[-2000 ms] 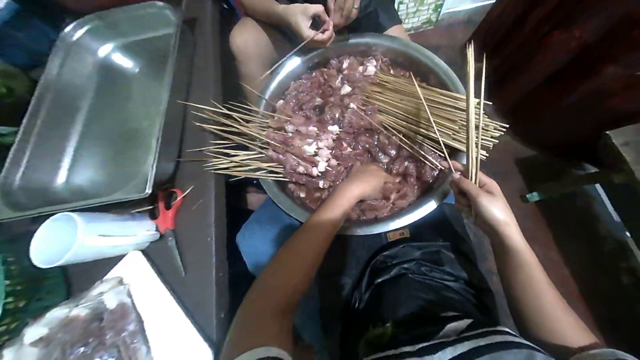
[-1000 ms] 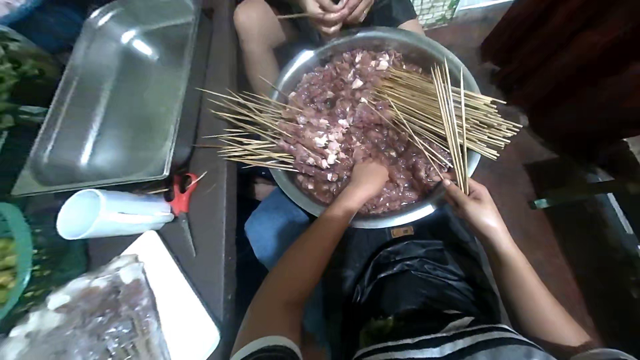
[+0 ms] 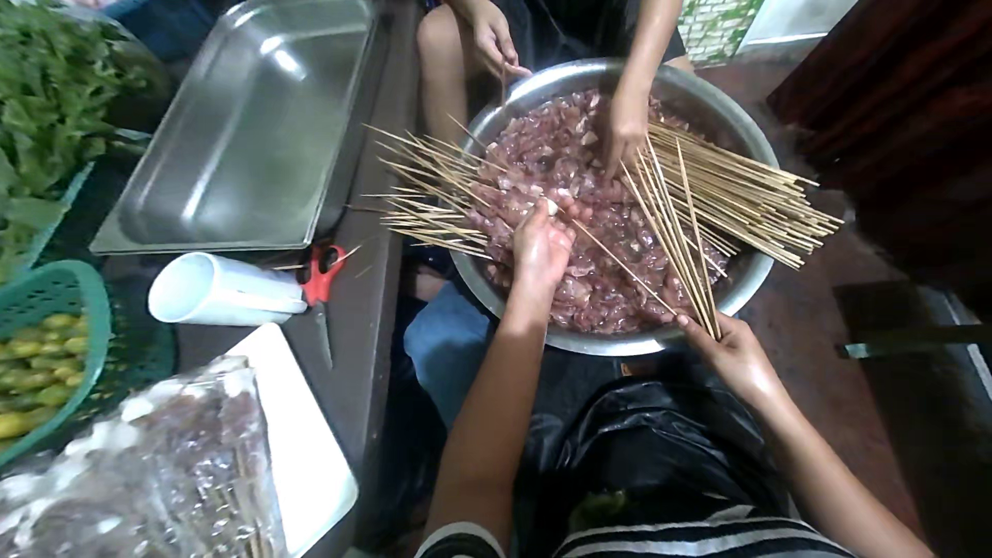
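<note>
A wide metal basin (image 3: 612, 345) is filled with raw, wet meat pieces (image 3: 597, 287). Over its left part, my left hand (image 3: 545, 236) has meat at its fingertips, beside the tip of a bamboo skewer (image 3: 620, 262). That skewer runs down to my right hand (image 3: 732, 349), which grips its lower end and several more bamboo skewers (image 3: 670, 232) fanned upward at the basin's near right rim. Loaded skewers (image 3: 434, 194) lie with bare ends over the left rim. A thick bundle of bamboo skewers (image 3: 744, 186) rests across the right rim.
Another person's hand (image 3: 626, 132) reaches into the basin; their other hand (image 3: 496, 39) is beyond the rim. On the left table are a rectangular metal pan (image 3: 248, 132), white cup (image 3: 225, 291), red-handled scissors (image 3: 322, 287), white board (image 3: 302, 442), bagged meat (image 3: 170, 473) and green basket (image 3: 97, 333) of small fruits.
My left hand has lifted from the meat toward a skewer's tip. The other person's hand has come from beyond the rim into the basin. My right hand still holds the skewers.
</note>
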